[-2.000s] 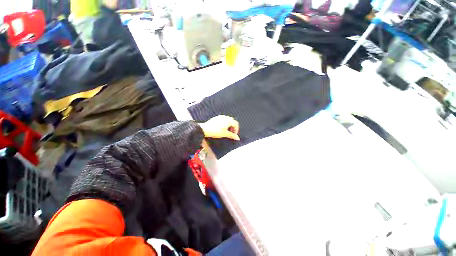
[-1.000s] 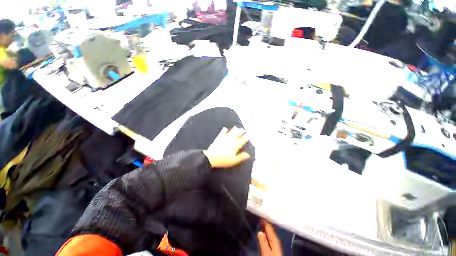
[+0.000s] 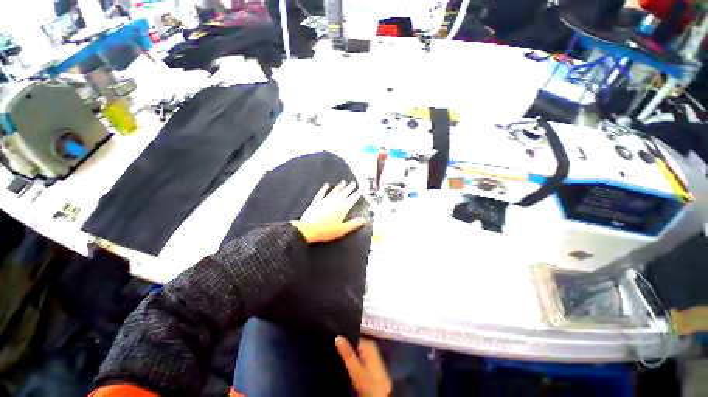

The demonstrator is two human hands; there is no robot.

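Note:
A dark panel with a rounded top (image 3: 295,182) lies on the white table and hangs over its front edge towards my lap. My left hand (image 3: 331,213) lies flat on it with fingers spread, near its right edge. My right hand (image 3: 365,368) is below the table edge at the panel's hanging right edge, partly cut off by the picture's bottom; its fingertips are at the cloth. Similar stacked dark pieces (image 3: 190,159) lie to the left. The needle area of the white sewing machine (image 3: 497,155) is just right of the panel's top.
A small black scrap (image 3: 480,212) lies on the machine bed. A clear plastic tray (image 3: 594,298) stands at the right table edge. A neighbouring grey-green machine (image 3: 54,128) and a yellow bottle (image 3: 119,116) are at the left. Black strips (image 3: 439,147) drape over the machine head.
The view has swung right towards the machine. My left hand has gone from the stacked pieces to a separate panel, now lying beside the needle area. My right hand has come into view.

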